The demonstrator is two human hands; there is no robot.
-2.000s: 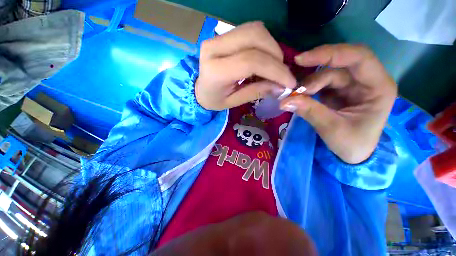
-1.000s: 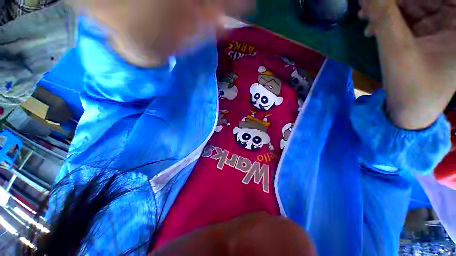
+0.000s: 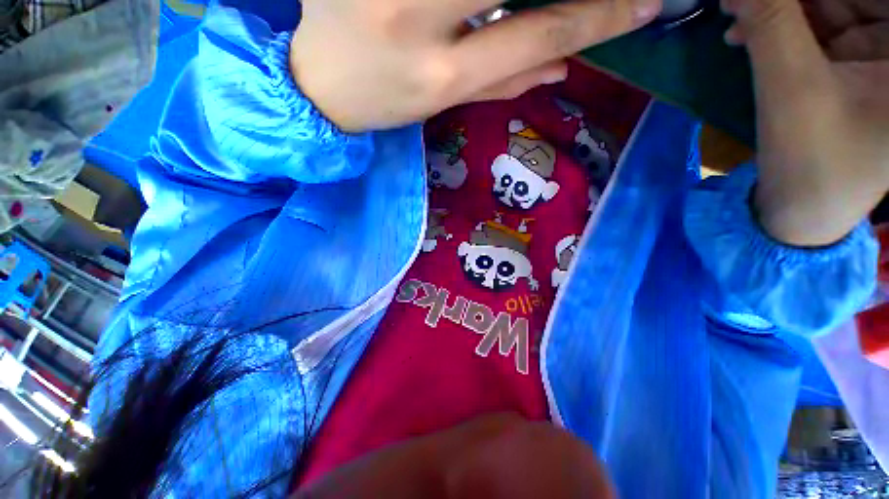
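Observation:
A round glossy black part (image 3: 685, 12) lies at the top edge, mostly cut off, with a pale bright spot on it. My left hand (image 3: 419, 58) reaches in from the left, its fingertip beside the pale spot; contact is unclear. A small shiny thing (image 3: 487, 17) shows between its fingers, too little to name. My right hand (image 3: 819, 107) is at the upper right, cut off by the frame, with fingertips close to the part's right side. Whether it holds the part cannot be seen.
The dark green bench (image 3: 697, 83) shows under the hands. A red tray edge (image 3: 874, 336) is at the far right. Another person's grey clothing (image 3: 73, 107) is at the upper left. A blue stool (image 3: 21, 278) stands at the left.
Both hands were together over my shirt two seconds ago, with a thin translucent piece and orange spot, then parted. My left hand has since moved right toward the part; my right hand stays near it.

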